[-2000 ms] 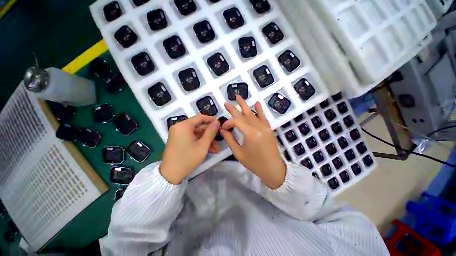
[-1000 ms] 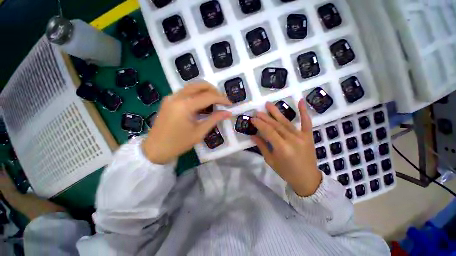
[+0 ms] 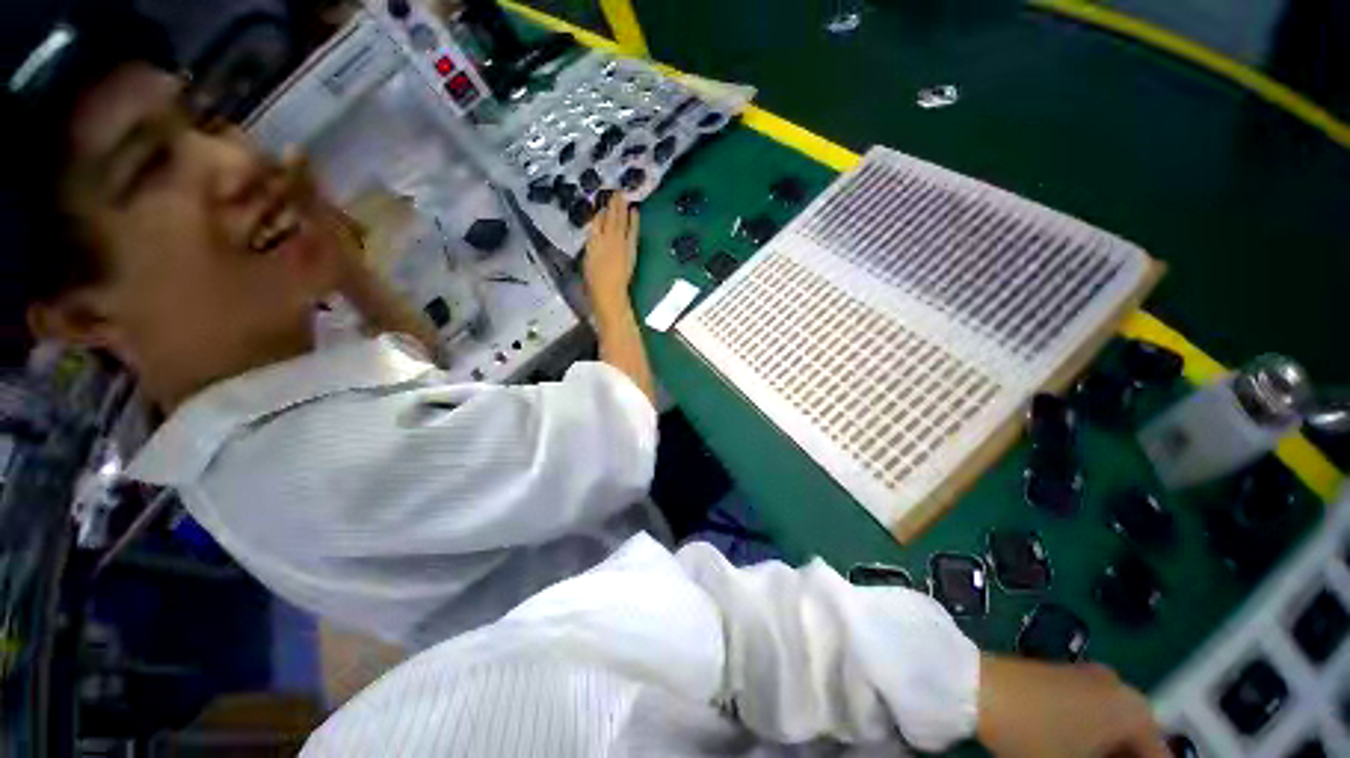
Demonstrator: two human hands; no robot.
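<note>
My left hand (image 3: 1069, 711) is at the lower right, blurred and cut off by the bottom edge; its fingertips are beside the white foam tray (image 3: 1202, 674) and what they hold cannot be told. My right hand is out of the picture. The tray shows only its corner, with black housings in pockets. Loose black housings (image 3: 959, 584) lie on the green mat. A sheet with rows of tiny tan and dark pieces (image 3: 874, 356) lies on a brown-edged board.
A white bottle with a silver top (image 3: 1214, 430) stands right of the sheet. A white slip (image 3: 672, 304) lies left of it. At left sits another person in a striped smock (image 3: 444, 459), a hand (image 3: 610, 252) by a pale tray (image 3: 592, 126) of black units. A white box-like device (image 3: 518, 333) stands beyond.
The view has swung left, from the foam tray to the neighbouring person. My right hand and most of the tray have left the picture; my left hand now shows at the lower right.
</note>
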